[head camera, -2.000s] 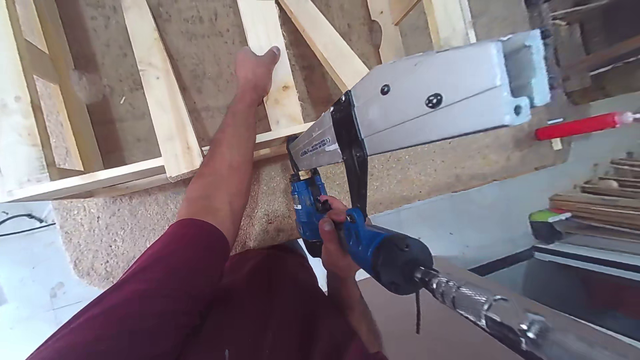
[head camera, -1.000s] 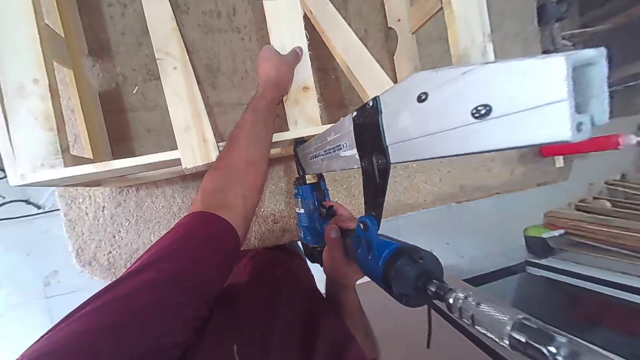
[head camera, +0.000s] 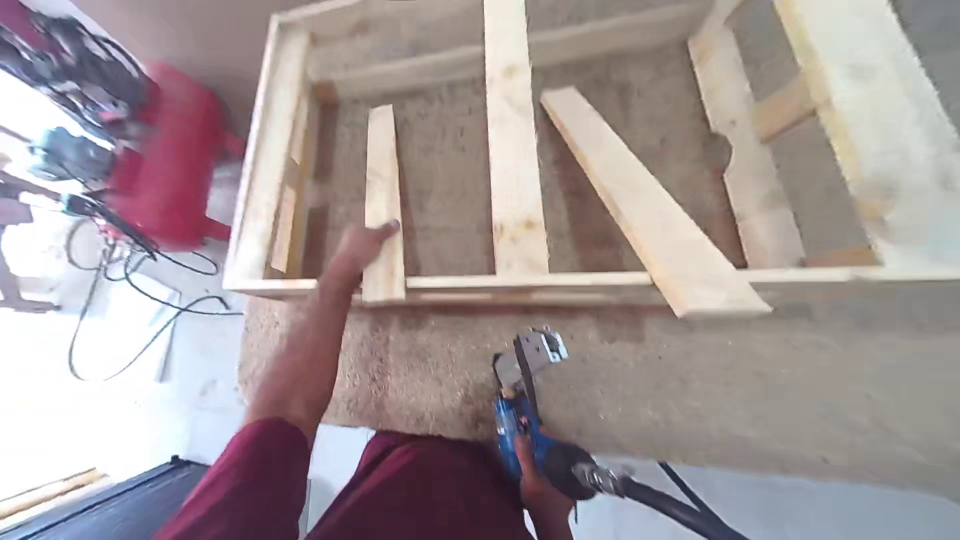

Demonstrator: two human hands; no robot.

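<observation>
My left hand (head camera: 364,247) is closed around the near part of a short loose wooden slat (head camera: 384,180), which rests with one end over the near rail of a wooden frame (head camera: 592,280). A wider slat (head camera: 517,150) runs across the frame to the right of it, and another loose slat (head camera: 652,202) lies slanted with its end over the near rail. My right hand (head camera: 536,469) grips the handle of a blue pneumatic nailer (head camera: 517,427). The nailer's grey magazine (head camera: 532,356) points up beside the frame, and an air hose leads off from its handle.
A chipboard worktop (head camera: 450,375) carries the frame. At the left stand a red air compressor tank (head camera: 172,157) and looped black cables (head camera: 127,322). A notched board (head camera: 739,150) stands inside the frame at the right. The black air hose (head camera: 675,510) runs off at the bottom.
The view has swung left, bringing the compressor into sight. My left hand is now on the short slat near the frame's left end. My right hand holds the nailer lower and farther from the camera.
</observation>
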